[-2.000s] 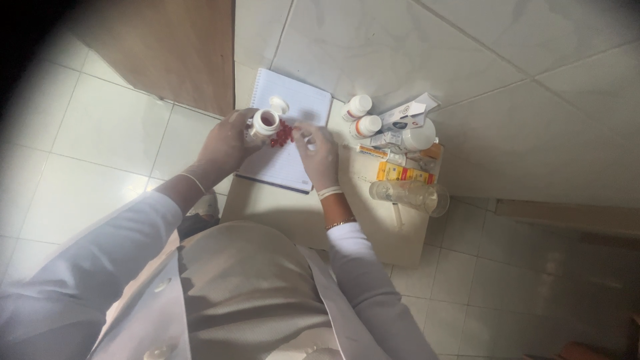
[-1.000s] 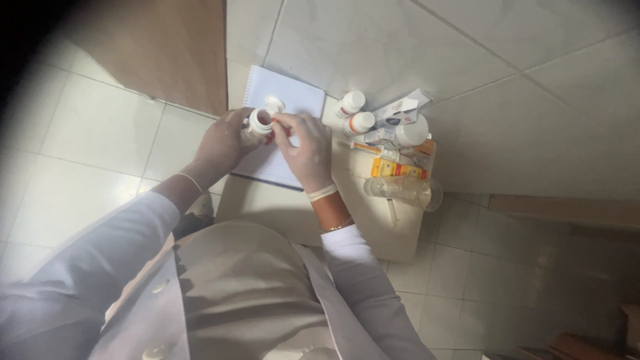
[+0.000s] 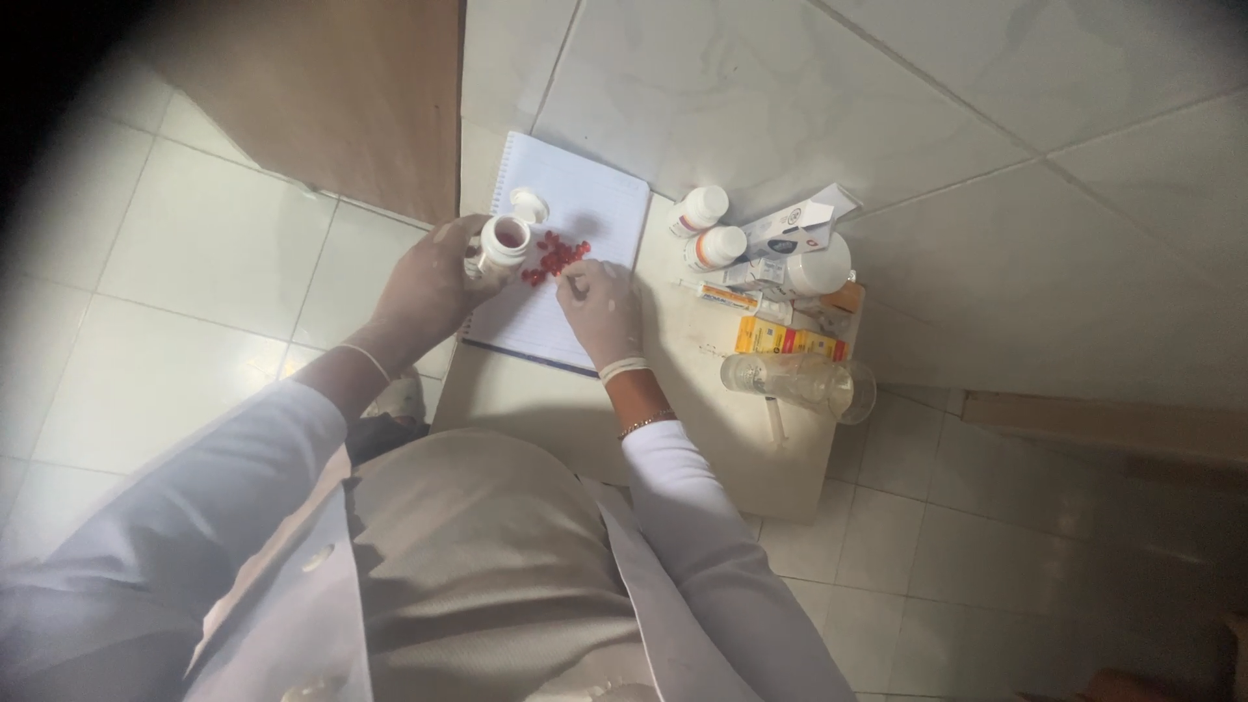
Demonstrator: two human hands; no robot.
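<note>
My left hand (image 3: pixel 436 278), in a translucent glove, holds a white plastic pill bottle (image 3: pixel 504 246) with its uncapped mouth facing up. A white screw cap (image 3: pixel 528 205) lies just beyond the bottle on a spiral notebook (image 3: pixel 585 195). Several red softgel capsules (image 3: pixel 559 255) are piled on the page. At the near right side of this pile is my right hand (image 3: pixel 600 302), also gloved, with fingers bent and their tips together; whether a capsule is between them cannot be told. The bottle's inside looks reddish.
On the right of the small white table (image 3: pixel 673 429) are two white bottles (image 3: pixel 715 248), an opened carton (image 3: pixel 799 224), a wide white-capped container (image 3: pixel 819 265), a syringe-like tube (image 3: pixel 731 297), a yellow box (image 3: pixel 790 339) and a clear plastic bottle (image 3: pixel 799 382). A tiled wall borders the table's far side.
My right hand has moved from the bottle's mouth, where it was a second ago, down to the capsules on the notebook. My left hand keeps holding the bottle.
</note>
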